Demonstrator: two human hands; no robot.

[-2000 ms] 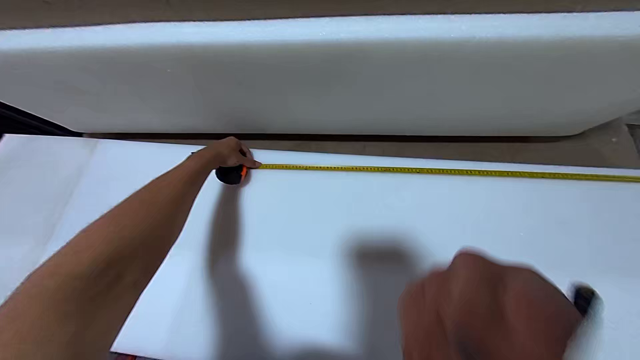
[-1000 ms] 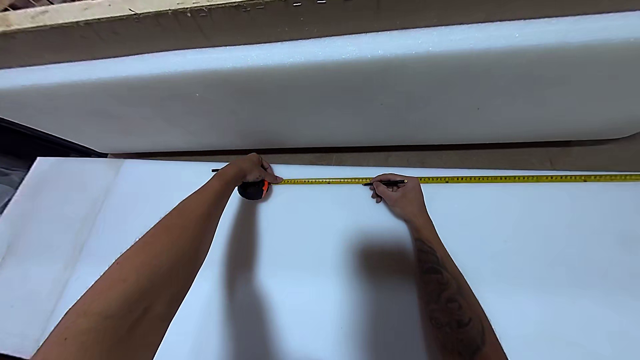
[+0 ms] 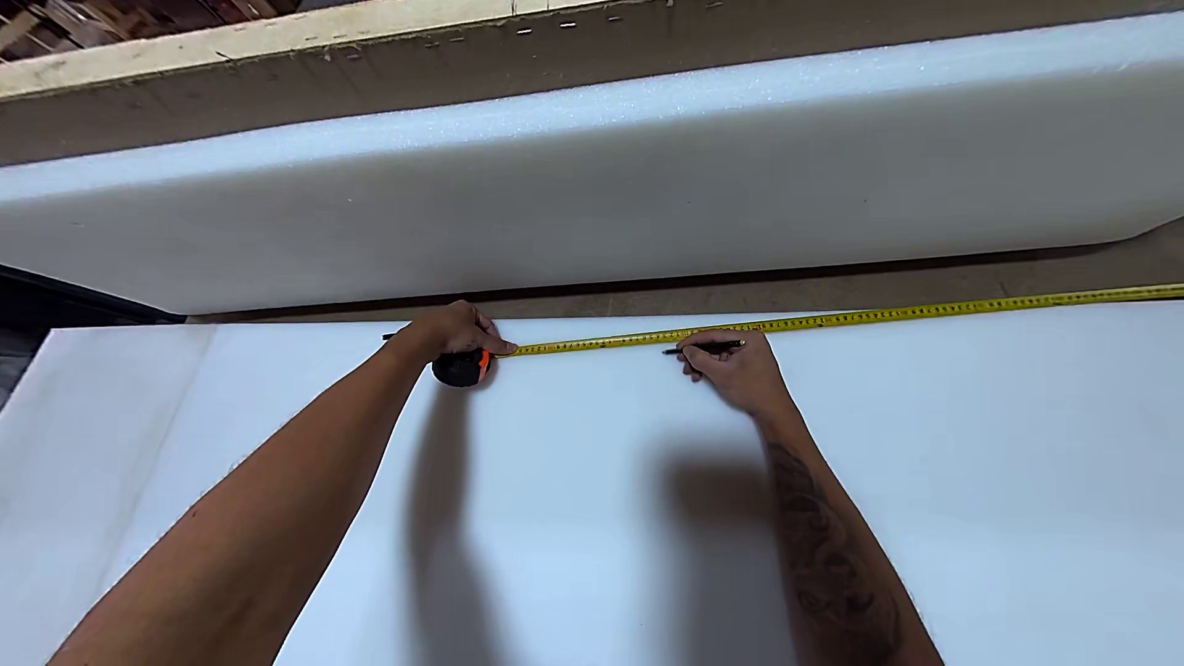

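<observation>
A white foam sheet (image 3: 573,518) lies flat below me. Along its far edge runs the yellow blade (image 3: 888,314) of a tape measure, out past the right side of the view. My left hand (image 3: 458,333) grips the black and orange tape measure case (image 3: 460,368), fingertips on the blade where it leaves the case. A thin dark object (image 3: 389,337) pokes out just left of that hand; what it is I cannot tell. My right hand (image 3: 735,365) holds a black pen (image 3: 712,348), its tip pointing left at the sheet just below the blade.
Behind the sheet, a thick white foam block (image 3: 601,194) stands on edge. Beyond it is a board with a pale wooden edge (image 3: 231,42) and a row of staples. A dark object (image 3: 83,296) is at the far left, and wood pieces (image 3: 102,18) show at top left.
Two seconds ago my right hand was blurred low at the right; by one second ago it was at the blade with the pen, where it stays. My left hand keeps hold of the case.
</observation>
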